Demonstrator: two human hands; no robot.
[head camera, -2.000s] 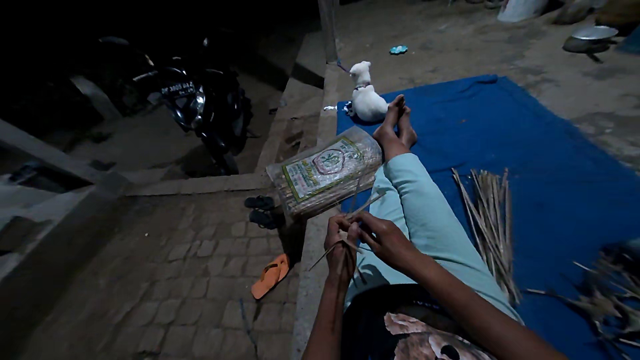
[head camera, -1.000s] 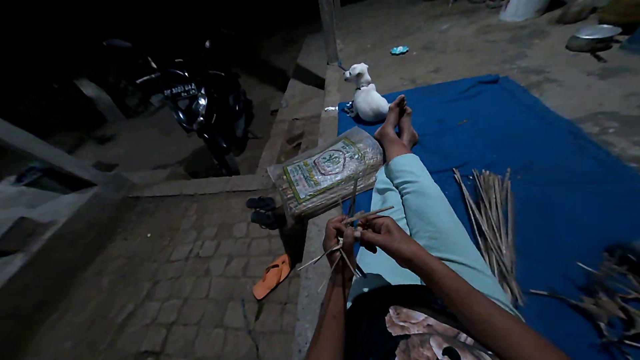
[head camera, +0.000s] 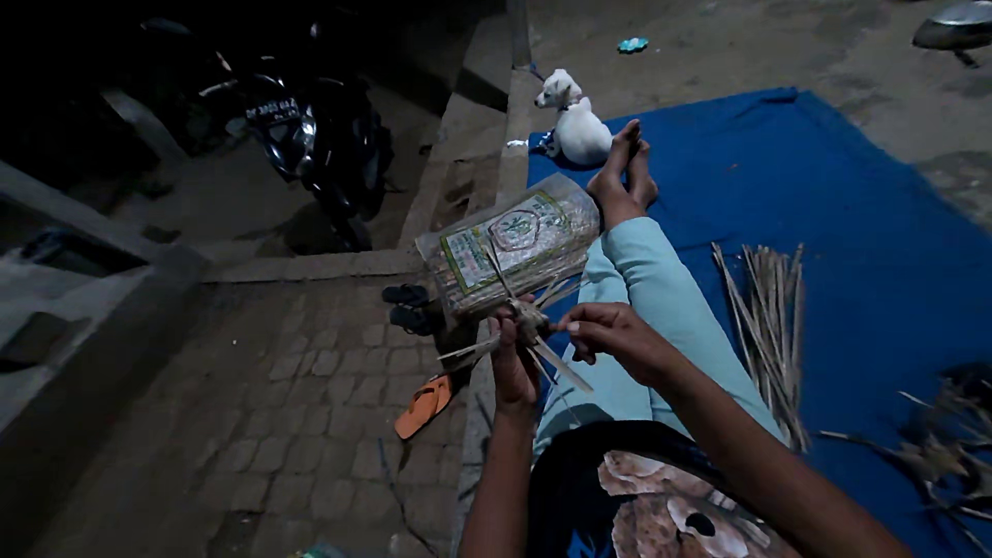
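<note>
A small woven piece of dry leaf strips (head camera: 528, 319), its loose ends sticking out on several sides, is held above my lap. My left hand (head camera: 513, 358) grips it from the left and below. Close to its right side is my right hand (head camera: 616, 337), thumb and forefinger pinched at the edge of the weave; whether a strip lies between them cannot be told. Beyond my hands, a printed plastic sack (head camera: 511, 236) full of dry strips lies beside my legs. A bundle of long dry strips (head camera: 763, 333) rests on the blue sheet (head camera: 868, 294) to the right.
A white dog (head camera: 581, 128) sits by my feet at the sheet's far edge. Scraps of dry leaf (head camera: 942, 457) lie at the right. An orange flip-flop (head camera: 423, 407) and dark sandals (head camera: 408, 308) are on the lower brick paving at left. A motorcycle (head camera: 310, 147) stands beyond.
The woven piece has turned, and its strips now fan out around it. My right hand has shifted from close against my left hand to the right side of the piece. The dog's head has turned left.
</note>
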